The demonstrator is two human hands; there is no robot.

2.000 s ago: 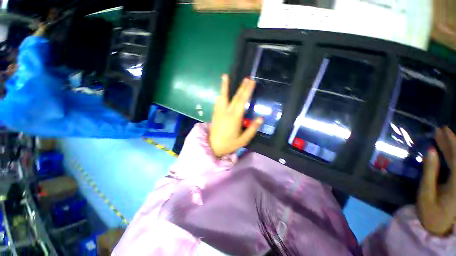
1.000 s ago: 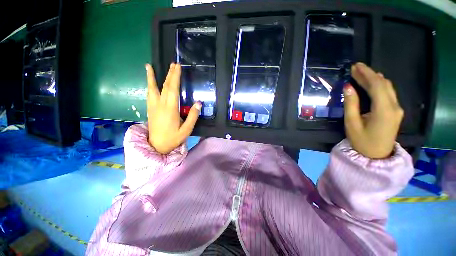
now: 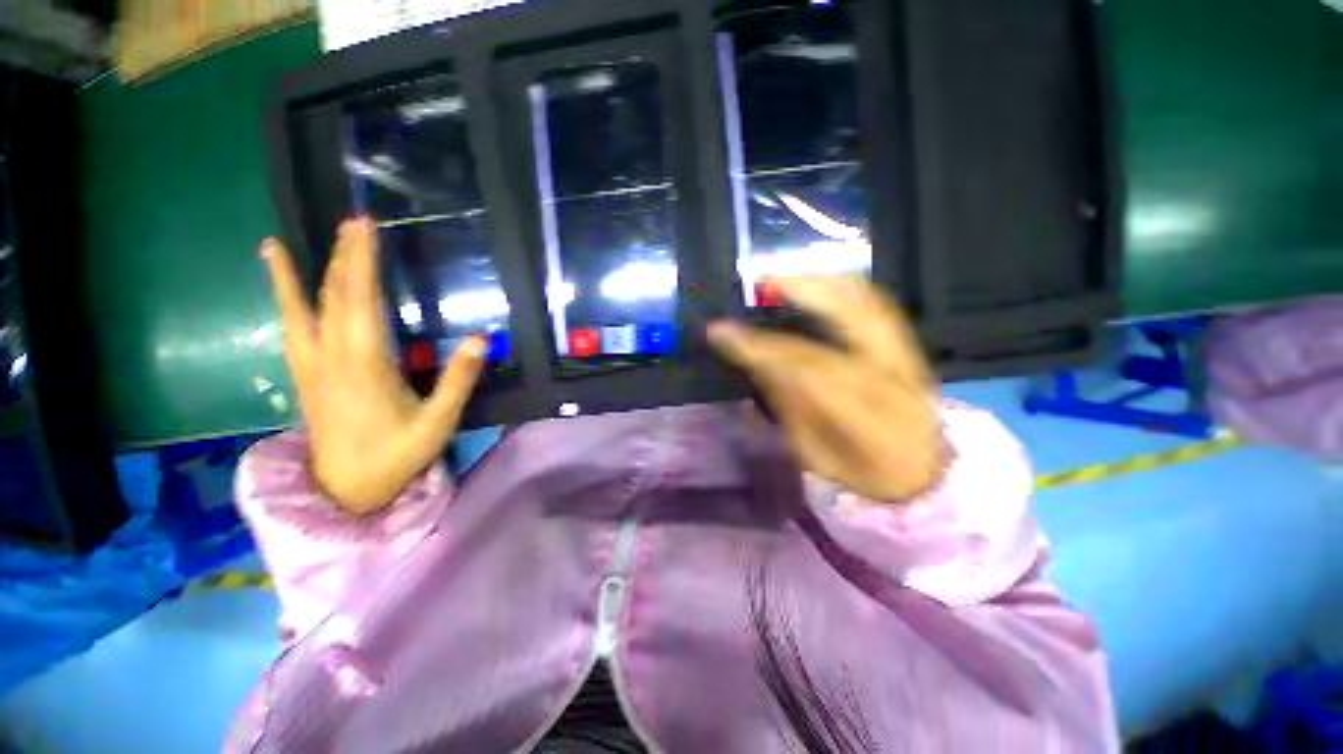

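A black foam phone tray [image 3: 1002, 162] lies across the green bench in front of me. Three glossy black smartphones fill its left three pockets: the left one [image 3: 427, 177], the middle one [image 3: 607, 192] and the right one [image 3: 803, 133]. Red and blue buttons show at the bottoms of the screens. The far right pocket is empty. My left hand [image 3: 361, 368] lies over the tray's left end, fingers spread, thumb at the left phone's lower edge. My right hand [image 3: 847, 383] is blurred over the right phone's lower end; whether it grips anything is unclear.
A white printed sheet [image 3: 398, 18] and a brown board [image 3: 206, 33] are at the top left. A dark tray stack [image 3: 52, 324] stands at the left edge. A blue stool frame [image 3: 1134, 398] and a pink sleeve [image 3: 1281, 376] are at the right.
My view has shifted, and the tray now sits further left in it. My right hand has moved from the right phone's right side to its lower end. My left hand stays spread at the left phone.
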